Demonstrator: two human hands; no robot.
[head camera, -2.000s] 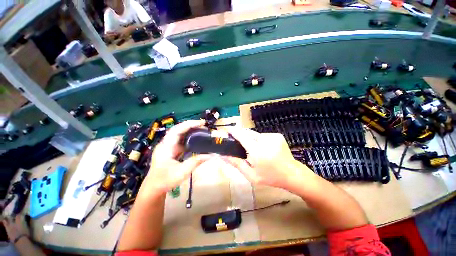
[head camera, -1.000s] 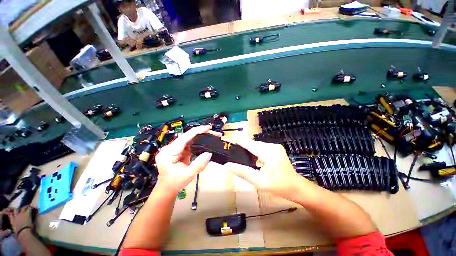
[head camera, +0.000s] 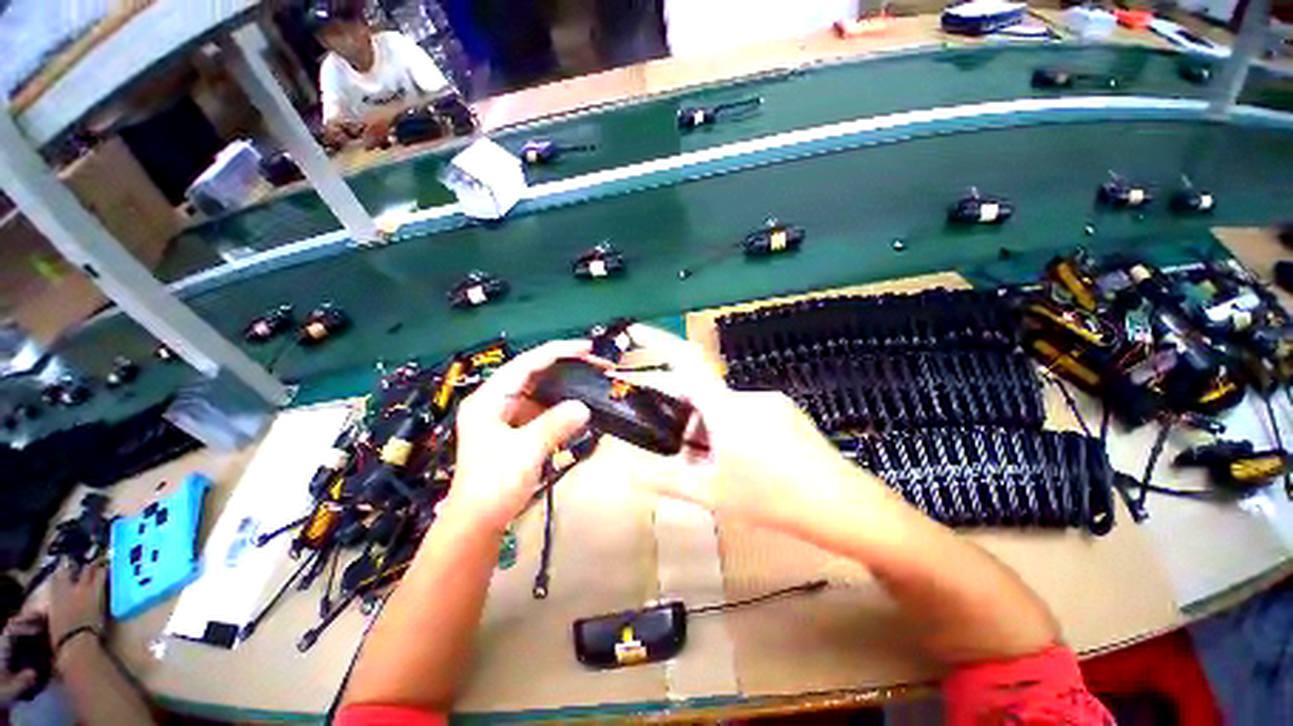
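A smooth black unit (head camera: 618, 406) with a small yellow patch is held between my two hands above the bench, tilted down to the right. My left hand (head camera: 513, 433) grips its left end, thumb on the near side. My right hand (head camera: 730, 440) holds its right end. A second black unit (head camera: 630, 635) with a yellow and pale label lies on the bench below my hands, its lead stretching to the right. The undersides of the held unit are hidden by my fingers.
Rows of stacked black covers (head camera: 978, 475) lie on cardboard at right. Piles of wired units lie at left (head camera: 397, 451) and far right (head camera: 1134, 341). Units are spaced along the green belt (head camera: 681, 255). A blue tray (head camera: 159, 546) and another person's hands are at far left; a person sits across.
The held unit has turned in my hands and now slopes down to the right. My right fingers have shifted around its right end. The view has shifted slightly.
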